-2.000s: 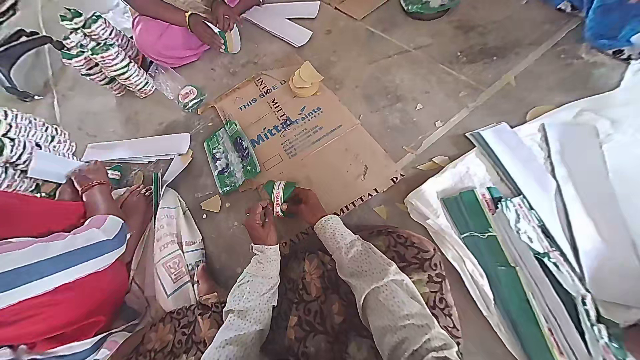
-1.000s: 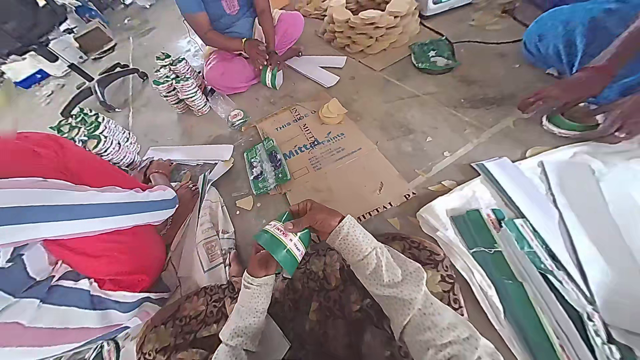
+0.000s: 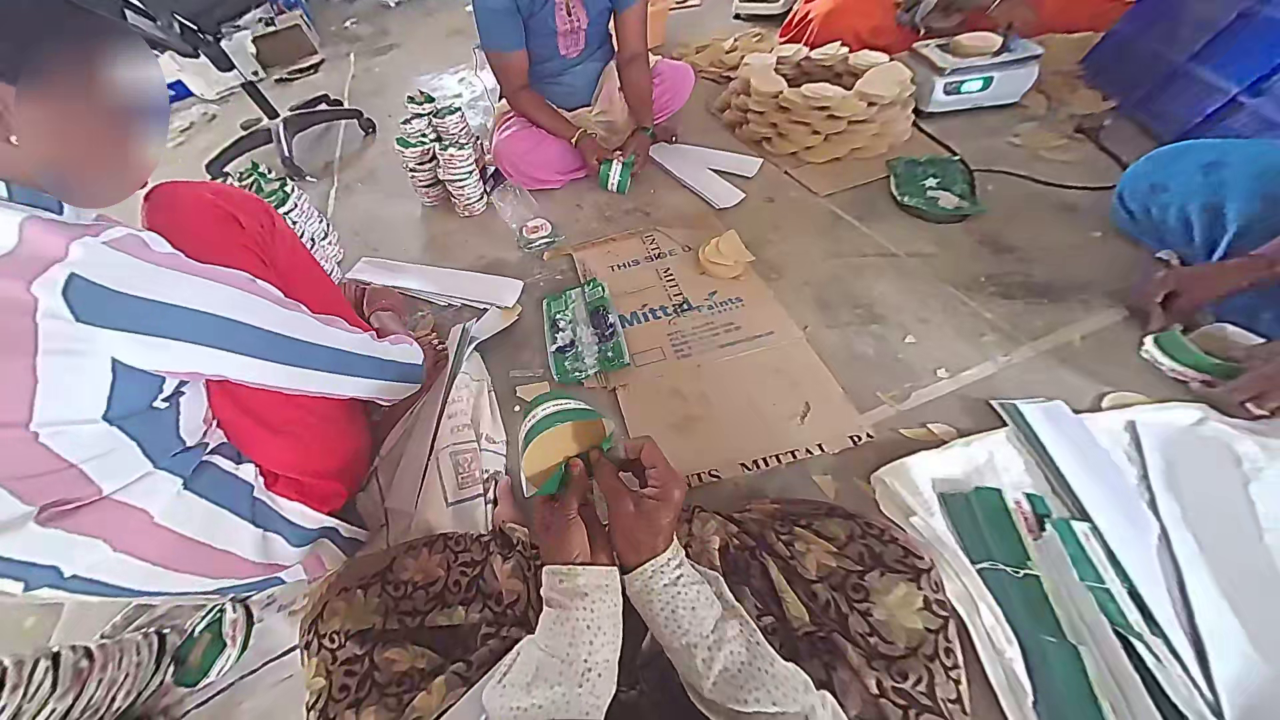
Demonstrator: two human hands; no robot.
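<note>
My left hand grips the lower edge of a small round piece with a green-and-white printed rim and a tan inner face. Close beside it, my right hand has thumb and fingertips pinched on the same piece's right edge. Beyond my hands lies a flattened cardboard sheet with printing. On its left edge sits a green plastic packet, and a few tan discs rest near its far end.
Co-workers sit at left, ahead and at right. White strips lie left of the cardboard. A white sack at right bears green and white strips. Farther off are stacked green-and-white pieces, a pile of tan discs and a scale.
The held piece has been turned, so its tan inner face now shows. My hands have come close together at its lower right edge. The view has tilted up since two seconds ago.
</note>
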